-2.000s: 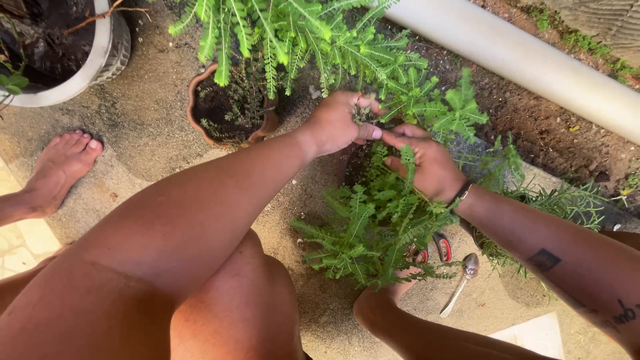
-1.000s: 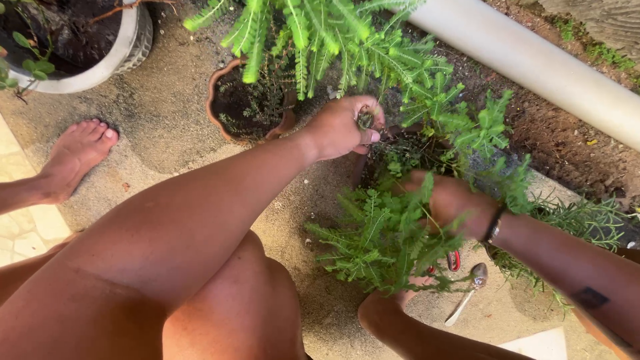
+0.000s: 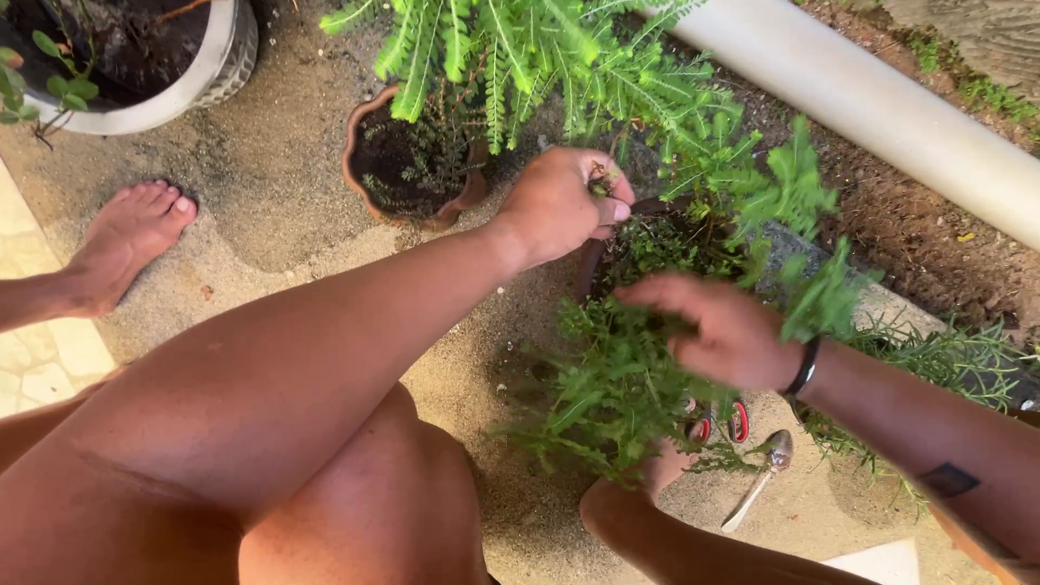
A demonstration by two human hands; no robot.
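My left hand [image 3: 573,199] is curled around small plucked sprigs [image 3: 601,183], above the left rim of a dark round pot [image 3: 589,264]. Low leafy growth [image 3: 662,244] fills that pot, and feathery green fronds [image 3: 609,382] spill over its near side. Blurred, my right hand [image 3: 715,329] is over these fronds, fingers apart and pointing left; nothing shows in it. Taller bright green fronds [image 3: 520,49] arch above both hands. Red and black scissor handles [image 3: 738,421] stick out from under the foliage, with a metal spoon [image 3: 760,483] beside them on the ground.
A scalloped terracotta pot [image 3: 353,154] stands left of my left hand, and a large white planter [image 3: 219,49] is at the upper left. A thick white pipe [image 3: 861,89] crosses the upper right over soil. Bare feet [image 3: 134,240] rest on the rough floor.
The hands were together two seconds ago and are now apart. My right hand went down into the foliage, and its fingers now show over the fronds. Sprigs are visible in my left hand.
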